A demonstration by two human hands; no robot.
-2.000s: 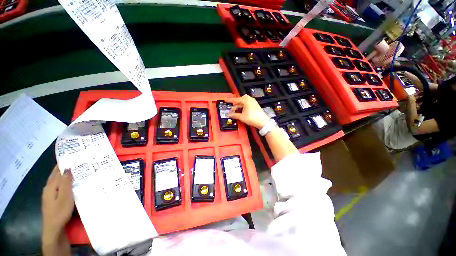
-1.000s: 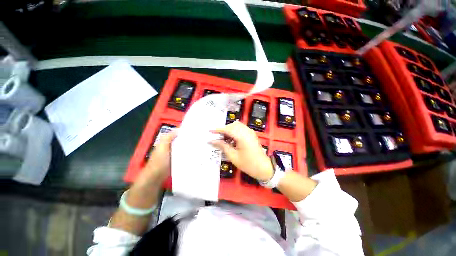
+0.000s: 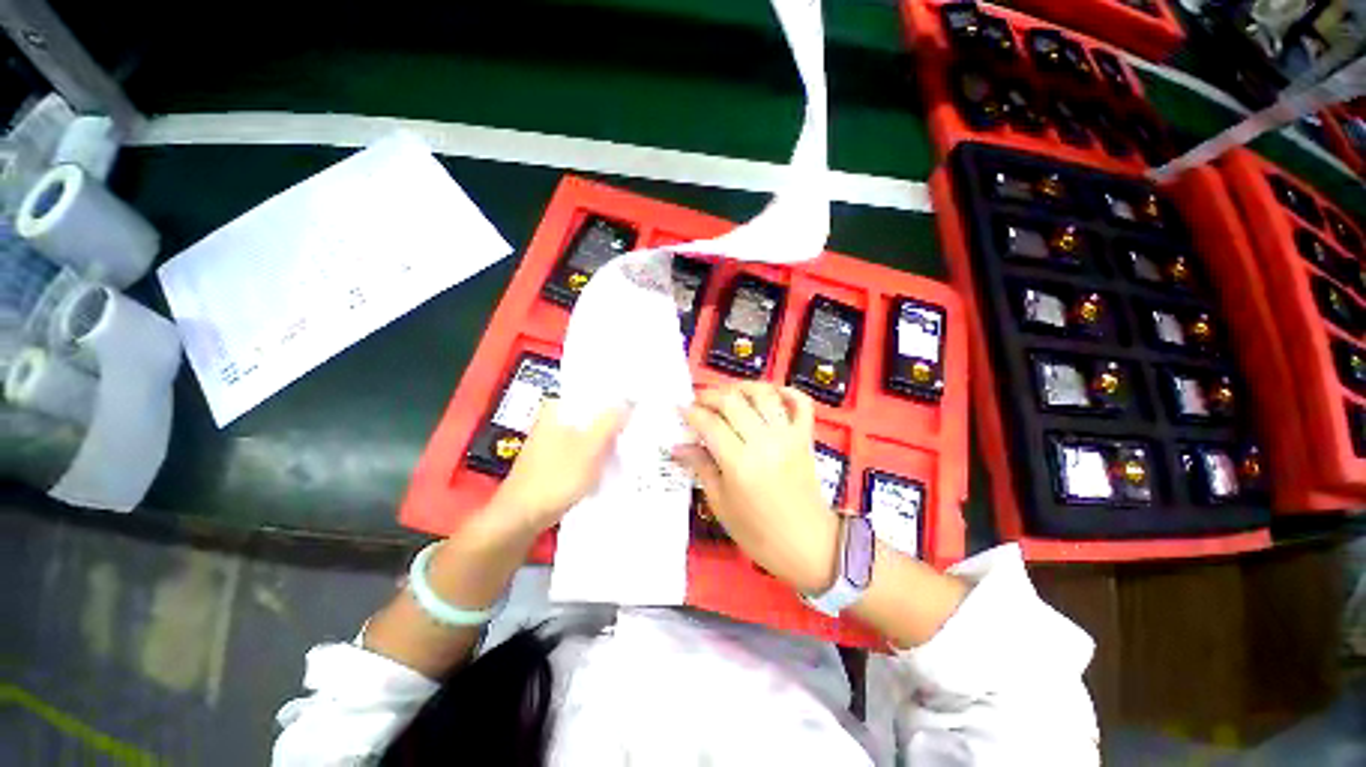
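The white label strip (image 3: 617, 337) hangs from above, loops over the red tray (image 3: 450, 487) and runs down past its front edge. My left hand (image 3: 566, 465) grips the strip by its left side, a bracelet on the wrist. My right hand (image 3: 761, 483), with a watch, has its fingertips at the printed part of the strip; whether a label is between them cannot be told. Black devices (image 3: 826, 348) lie in the tray pockets in two rows. The top right one (image 3: 915, 345) has a white label face. The strip and my hands hide part of the front row.
A paper sheet (image 3: 330, 277) lies left of the tray, white label rolls (image 3: 90, 225) at far left. At right a black tray (image 3: 1127, 412) of devices lies on a red one, with more red trays (image 3: 1281, 322) beyond. A pale rail (image 3: 599, 153) crosses behind.
Since two seconds ago my right hand has left the top right device and come to the strip. My left hand has moved in from the tray's left side. The view has shifted left.
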